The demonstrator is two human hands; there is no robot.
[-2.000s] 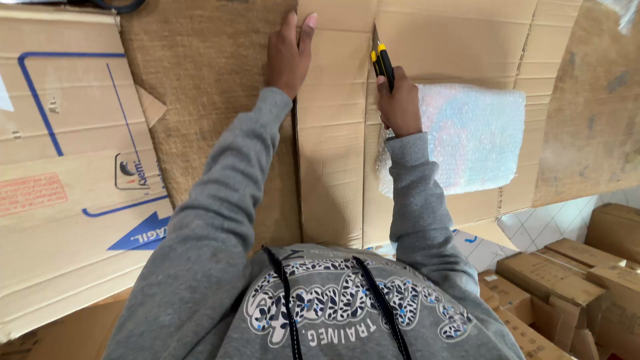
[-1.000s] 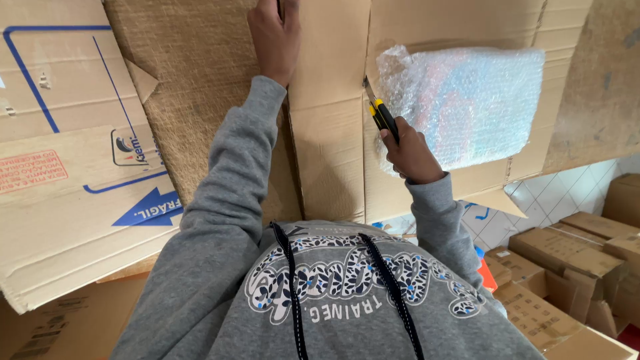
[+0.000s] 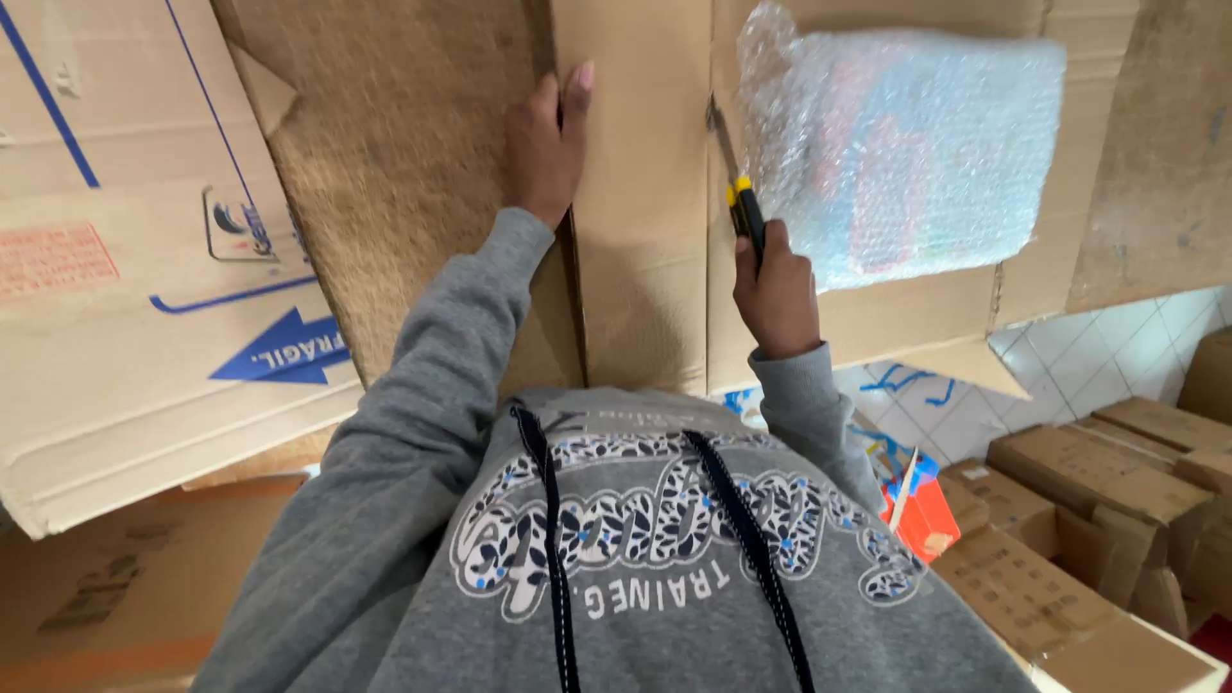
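Observation:
My right hand [image 3: 780, 294] grips a yellow and black utility knife [image 3: 745, 207] with its blade extended. The blade tip meets the cardboard sheet [image 3: 640, 192] at a long crease. My left hand [image 3: 547, 149] rests on the sheet's left edge, thumb on top, the other fingers partly hidden; it appears to hold that edge. A flat item in bubble wrap [image 3: 924, 159] lies on the cardboard, just right of the knife.
Under the cardboard is a worn brown work surface [image 3: 385, 125]. At the left lies a printed cardboard piece [image 3: 125, 385] with a blue arrow. Several cardboard boxes [image 3: 1097, 472] stand on the tiled floor [image 3: 1088, 356] at the lower right, near an orange-red object [image 3: 926, 520].
The knife was farther up the crease two seconds ago and has come down along it toward my body. My left hand has stayed along the cardboard's left edge.

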